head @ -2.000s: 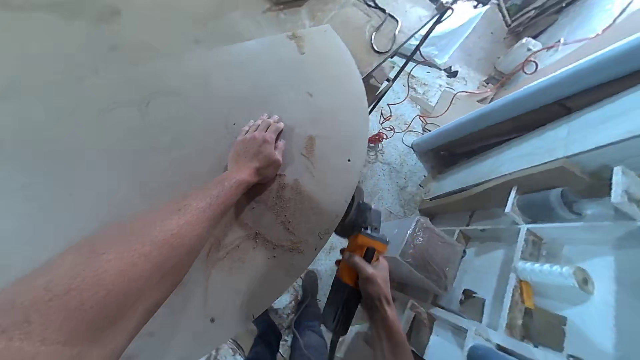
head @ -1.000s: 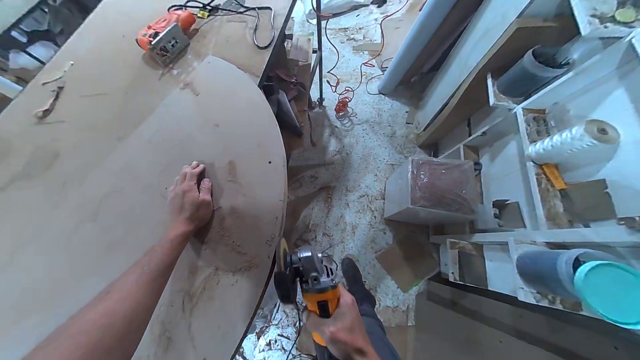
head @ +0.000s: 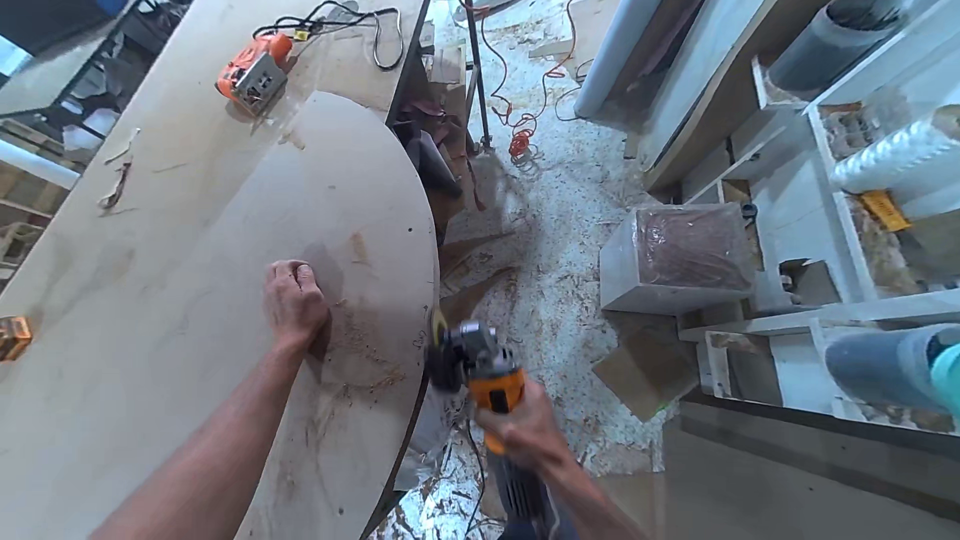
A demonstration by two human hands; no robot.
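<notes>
My right hand (head: pixel 517 427) grips the orange and black body of an angle grinder (head: pixel 495 382). The grinder's disc (head: pixel 439 349) is at the curved edge of a pale rounded board (head: pixel 360 172); whether it touches cannot be told. My left hand (head: pixel 296 304) rests on the board's top, its fingers curled and nothing visible in it. Brown dust and shavings (head: pixel 367 360) lie on the board between the hand and the edge. A dark cord hangs below the grinder.
An orange power tool with a metal base plate (head: pixel 259 79) lies on the worktable (head: pixel 180 135) beyond the board, its black cord (head: pixel 337 26) beside it. A plastic-wrapped box (head: pixel 675 259) stands on the littered floor to the right, next to white shelving (head: pixel 806 217). A red cable (head: pixel 521 139) lies farther off.
The view has swung to show more of the table and floor. My left hand has drawn its fingers in from a flatter pose. The grinder stays in my right hand, by the board's edge.
</notes>
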